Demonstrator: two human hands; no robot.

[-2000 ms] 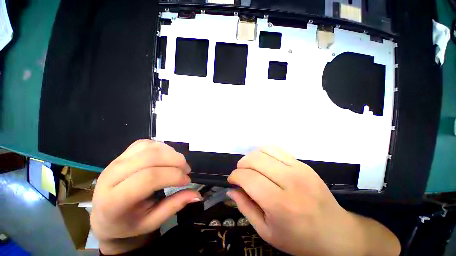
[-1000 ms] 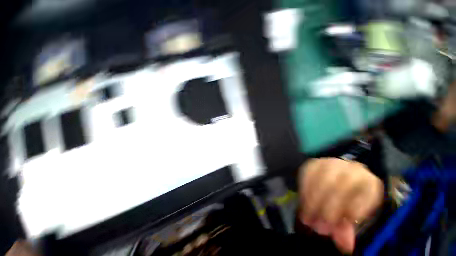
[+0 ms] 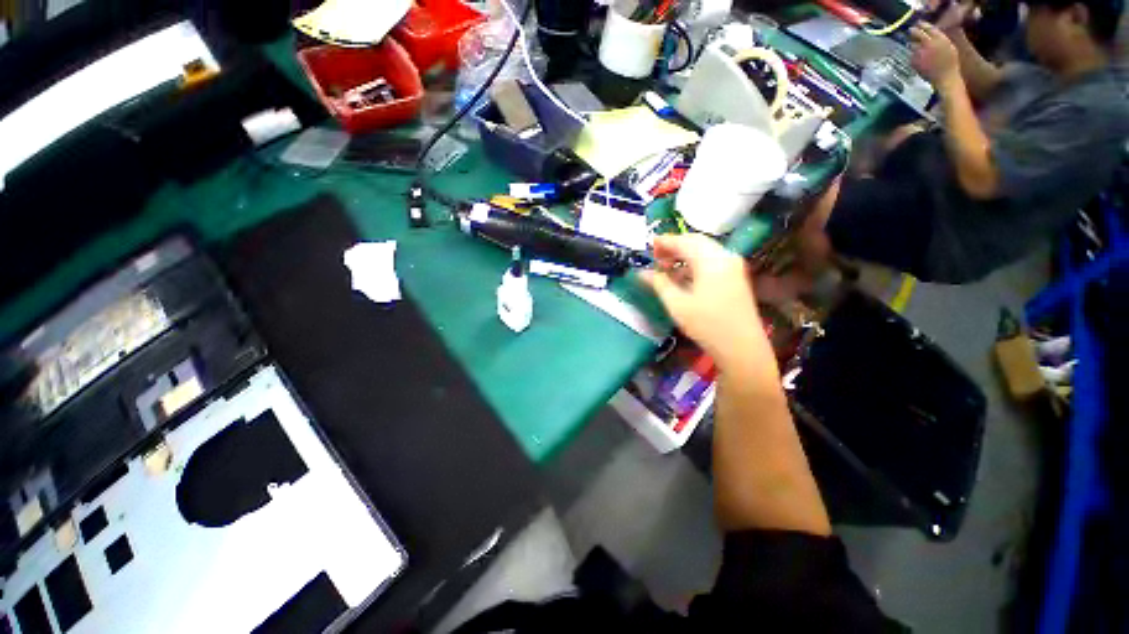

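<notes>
My right hand is stretched out over the bench's right edge, its fingertips bent at the tip end of a black electric screwdriver. Whether the fingers touch or hold anything is too small to tell. My left hand is out of the picture. The laptop shell lies on the black mat at lower left, cut off by the picture's edge. It carries a white sheet with square openings and one round opening.
A small white bottle and a crumpled white scrap lie near the mat. Red bins, a mug, a white roll-like thing and tools crowd the bench behind. A black bin stands below right. A person sits beyond.
The view has swung right onto the bench clutter. My right hand has gone from the shell's front edge, past the bench corner, out to the screwdriver's tip. My left hand has left the view.
</notes>
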